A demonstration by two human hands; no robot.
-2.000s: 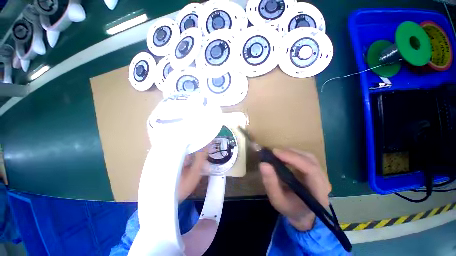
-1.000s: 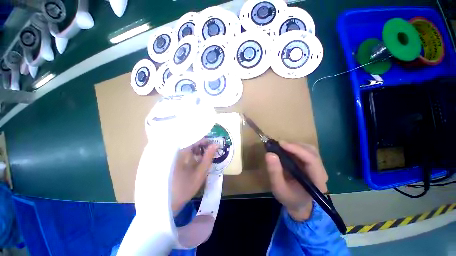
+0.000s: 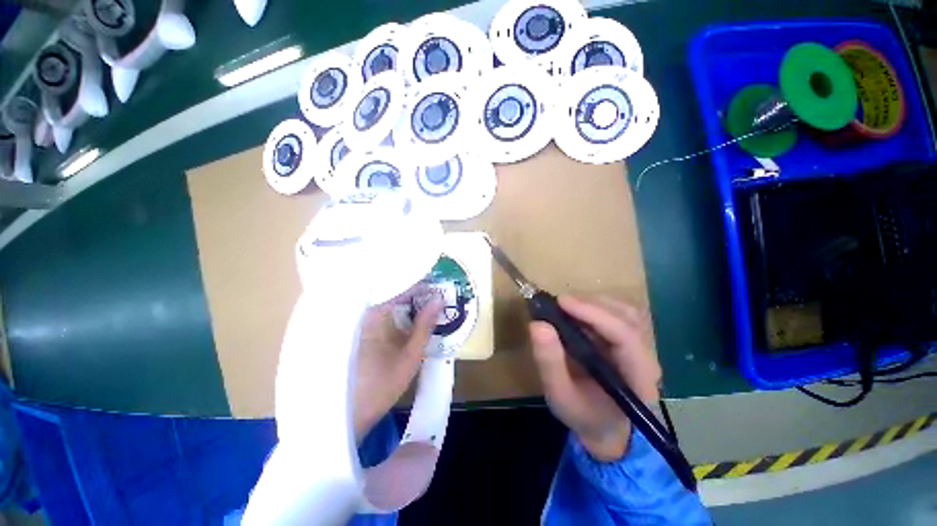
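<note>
A large white plastic housing (image 3: 313, 380), overexposed, lies over the cream support block (image 3: 479, 334). In its round opening a small green circuit board (image 3: 450, 275) and a dark ring show. My left hand (image 3: 388, 362) holds the housing from inside the loop, its fingertips at the round opening; part of the hand is hidden behind the white frame. My right hand (image 3: 601, 372) grips the black soldering iron (image 3: 586, 354) like a pen. The metal tip points up-left near the block's upper right corner, apart from the circuit board.
White round discs (image 3: 511, 111) with dark rings are piled at the far edge of the cardboard sheet (image 3: 575, 226). At right a blue tray (image 3: 742, 308) holds a green solder spool (image 3: 819, 86), a tape roll (image 3: 875, 90), a black box and a tan sponge (image 3: 795, 327). More housings stand at upper left.
My left fingers have moved up onto the round opening since the first frame. The right hand and iron have shifted slightly left, with the tip a little higher. The view has shifted slightly.
</note>
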